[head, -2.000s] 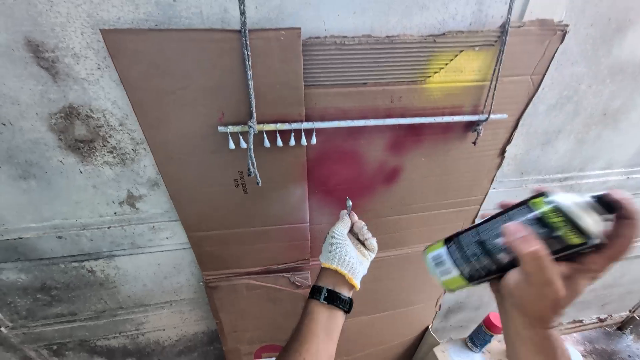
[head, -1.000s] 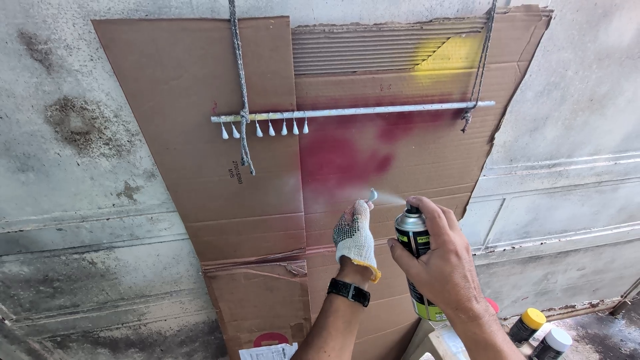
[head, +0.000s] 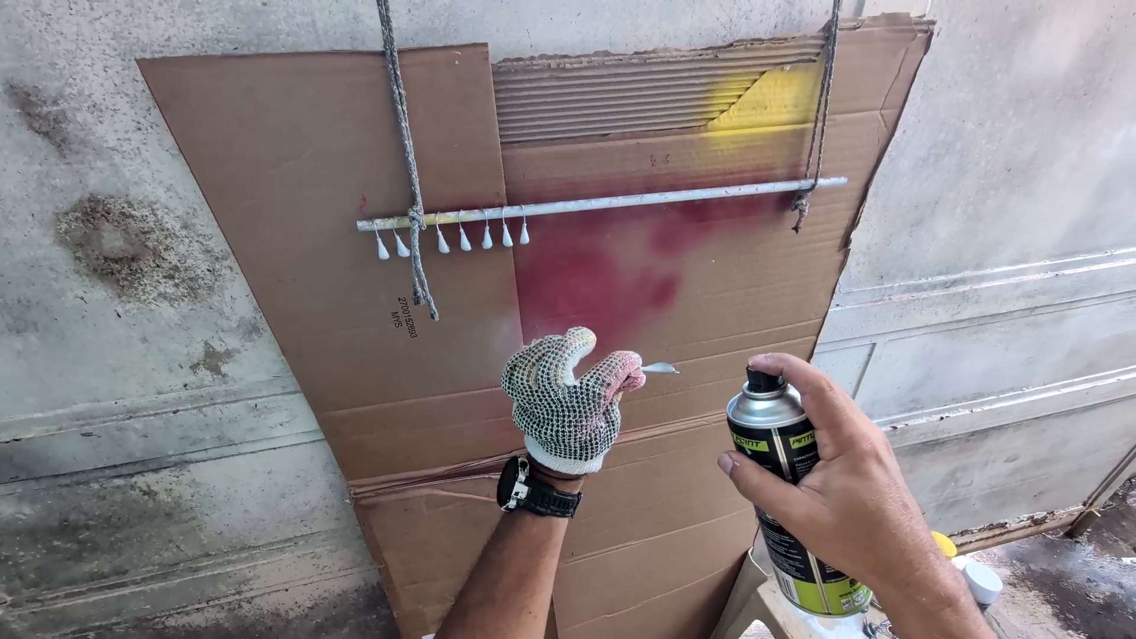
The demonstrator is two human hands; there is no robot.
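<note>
My left hand (head: 568,399), in a dotted knit work glove, pinches a small white teardrop-shaped piece (head: 659,367) that points to the right. My right hand (head: 843,479) is bare and wraps a black and green spray paint can (head: 785,497), its index finger on the black nozzle. The can stands nearly upright to the right of the piece, apart from it. Above my hands a whitish rod (head: 603,202) hangs level from two ropes (head: 404,115). Several white teardrop pieces (head: 465,239) hang by thin hooks from the rod's left part.
Behind the rod, brown cardboard (head: 355,337) with red and yellow paint marks leans against a stained grey wall (head: 994,160). At the lower right are a white-capped container (head: 982,583), a yellow cap (head: 943,543) and a light-coloured box, partly hidden by the can and my arm.
The can was tilted at first, then upright and spraying beside the piece; no spray shows now. My left hand has turned, and its piece now points right, farther from the can.
</note>
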